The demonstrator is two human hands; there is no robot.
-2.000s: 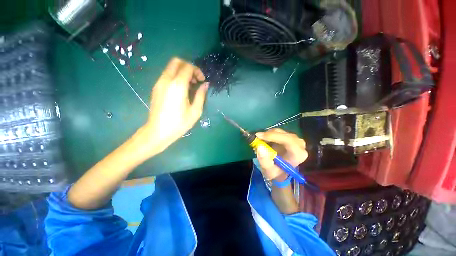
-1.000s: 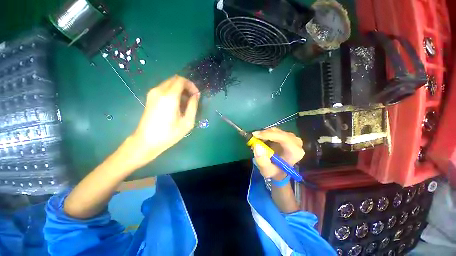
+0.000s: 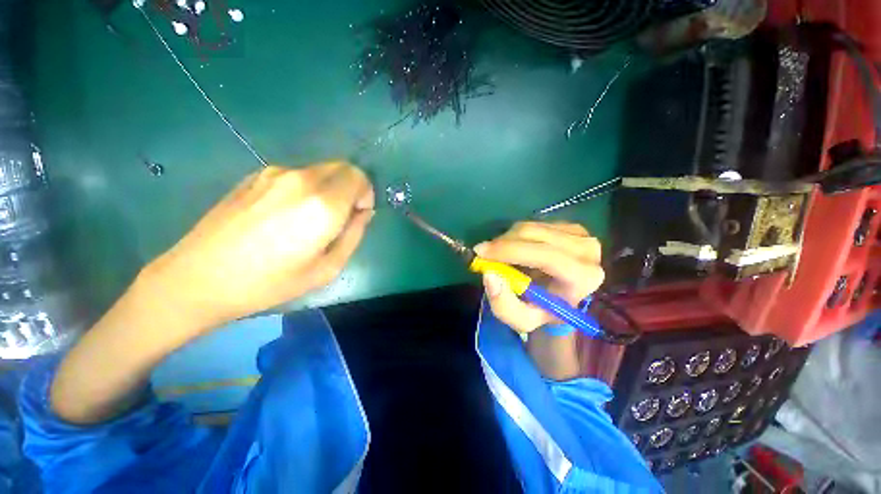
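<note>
A small round shiny workpiece (image 3: 398,196) lies on the green mat in front of me. My right hand (image 3: 543,270) holds the soldering iron (image 3: 502,277) by its yellow-and-blue handle, its tip at or just beside the workpiece. My left hand (image 3: 290,227) is left of the workpiece with thumb and fingers pinched together. The silvery solder wire (image 3: 208,96) runs from the upper left to its knuckles. A thin dark strand shows above the fingertips; whether they grip it is unclear. The dark pile of short leads (image 3: 420,63) lies at the top middle.
White-tipped parts (image 3: 198,8) lie top left. The clear blister tray (image 3: 14,212) is at the left edge. The fan grille (image 3: 570,14) is at the top. A grimy dark stand (image 3: 715,217), red tray (image 3: 831,260) and black part tray (image 3: 710,386) are at right.
The view has shifted, so the pile and fan sit higher. My left hand's fingers have closed beside the workpiece, and the iron's tip has come down to it.
</note>
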